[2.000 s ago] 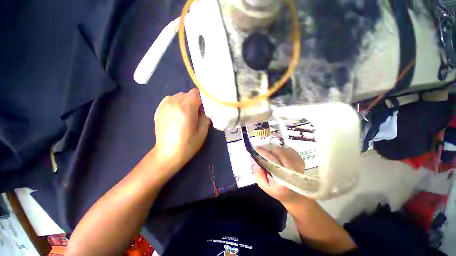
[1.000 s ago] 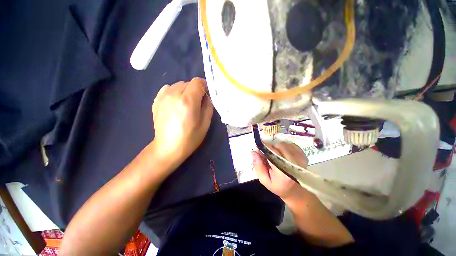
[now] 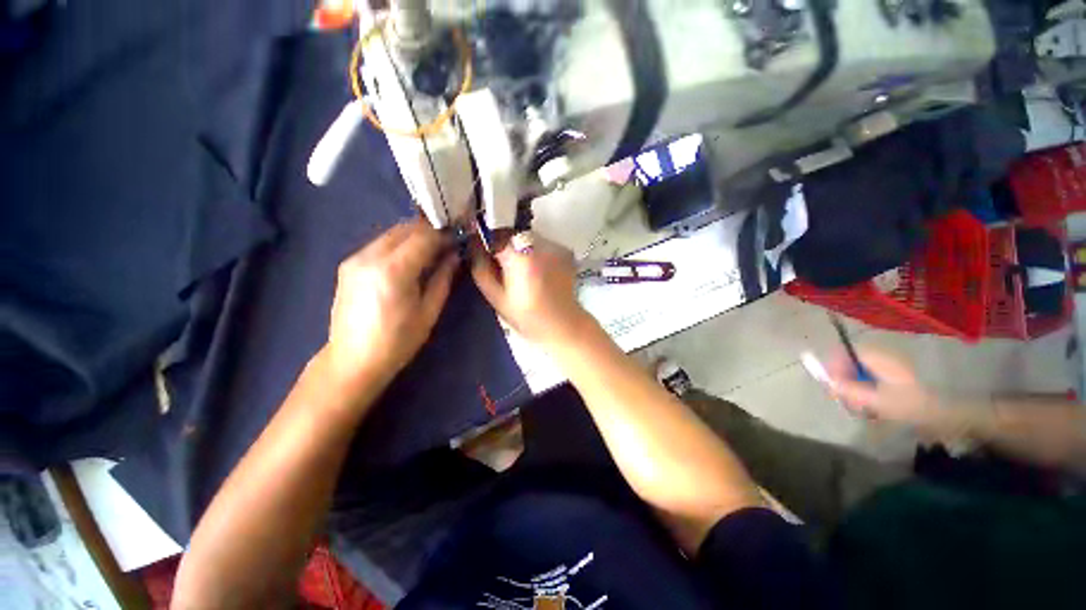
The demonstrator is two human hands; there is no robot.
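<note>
The dark garment panel (image 3: 304, 226) covers the left of the machine table and runs under the needle area. The left end of the cream-white machine head (image 3: 431, 173) stands over its edge, with a white lever (image 3: 336, 143) and a yellow-orange ring. My left hand (image 3: 387, 292) is curled on the panel, its fingertips bunched at the cloth just left of the needle area. My right hand (image 3: 538, 284) is just right of the needle, fingers bent; its fingertips are partly hidden, so its grip is unclear. Loose orange thread (image 3: 488, 402) lies near the panel's front edge.
Dark red thread snips (image 3: 637, 272) lie on the white bed, right of my right hand. Another person's hand (image 3: 887, 387) holds a small blue and white item at the right. Red crates (image 3: 941, 280) with dark cloth stand beyond the table.
My right hand has moved up from below the head to the needle area. The view has shifted, showing the head smaller and more to the right. Another person's hand has appeared.
</note>
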